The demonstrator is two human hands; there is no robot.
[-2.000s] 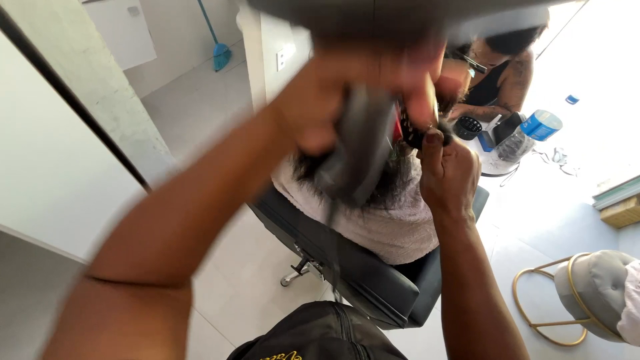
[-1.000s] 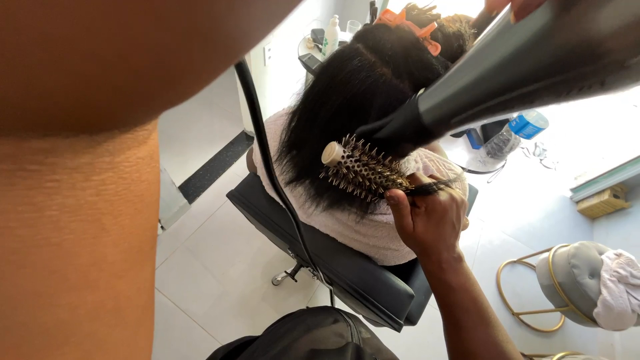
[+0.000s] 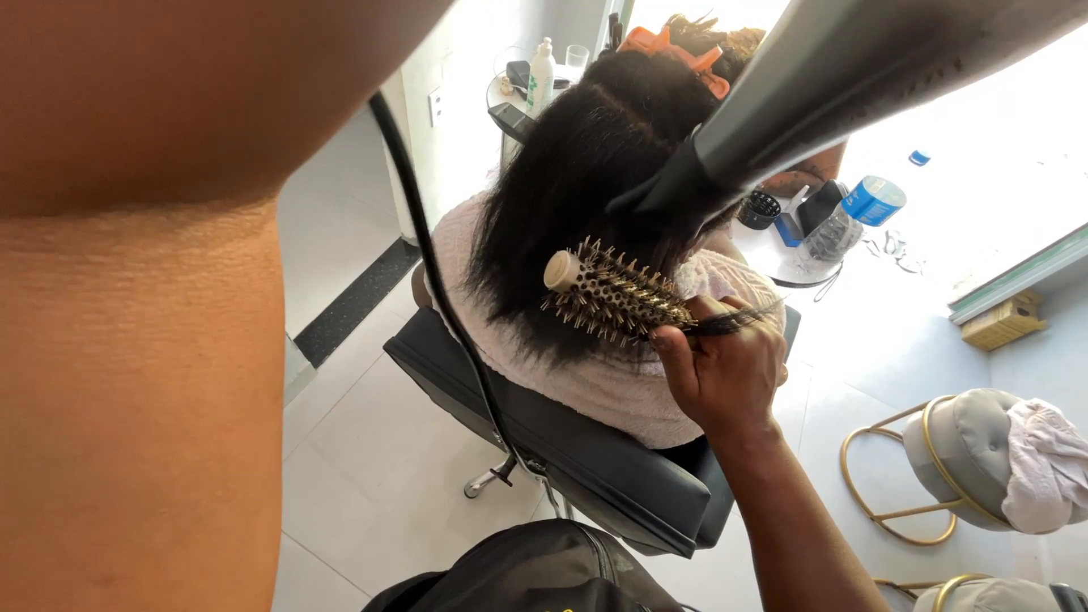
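My right hand (image 3: 735, 361) is closed around the handle of a round hairbrush (image 3: 625, 293), its bristles against the dark hair (image 3: 565, 183) of a seated person. A lock of hair lies across my fingers beside the handle. A hair dryer (image 3: 782, 102) slants in from the upper right, its nozzle at the hair just above the brush. My left hand is out of the picture; my left arm fills the left side. An orange hair clip (image 3: 676, 58) holds hair on top of the head. A light towel (image 3: 586, 387) covers the person's shoulders.
The person sits in a black chair (image 3: 578, 463). A dark cord (image 3: 425, 229) hangs between my left arm and the hair. On the right, a round table (image 3: 786, 268) bears a plastic bottle (image 3: 837, 234). Farther right stands a grey stool (image 3: 960, 442) with a cloth (image 3: 1045, 467).
Two seconds ago both hands were in view close to the head, with the dryer between them. My left arm has since come up close to the camera, and its hand has left the view.
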